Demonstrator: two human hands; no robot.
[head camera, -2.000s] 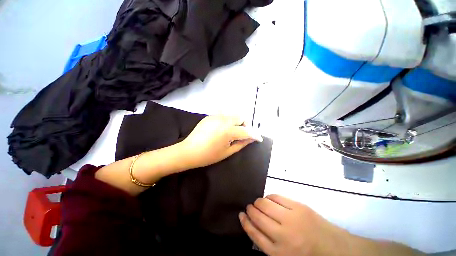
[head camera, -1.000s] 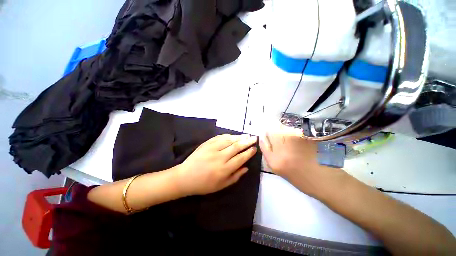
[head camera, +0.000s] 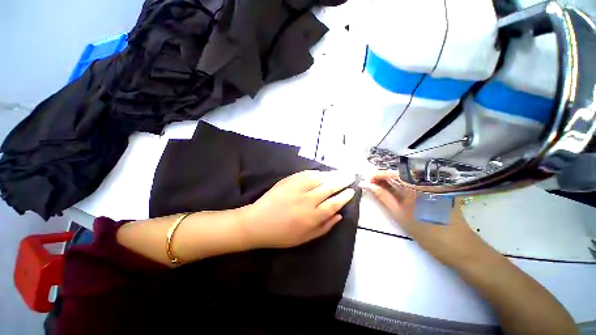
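A dark cloth panel (head camera: 314, 262) lies flat on the white table in front of me. My left hand (head camera: 294, 209) rests on it, palm down, with its fingertips pinching the panel's upper right corner. My right hand (head camera: 425, 222) is just right of that corner, its fingertips close to the cloth edge and to my left fingertips. Whether it grips the cloth or a small tool cannot be told. The sewing machine head (head camera: 425, 85), white with a blue stripe, stands above my right hand. Its metal needle parts (head camera: 385, 157) are just beyond my right fingertips.
A large heap of dark cut pieces (head camera: 170, 78) lies beyond the panel to the left. A blue plastic item (head camera: 98, 55) is behind it. A red plastic stool or bin (head camera: 36, 271) stands at lower left. A ruler strip (head camera: 392, 320) runs along the table's near edge.
My right hand has moved from the panel's lower right edge up to its upper right corner, and in the last second slightly right. My left hand stays near the corner. The view has shifted.
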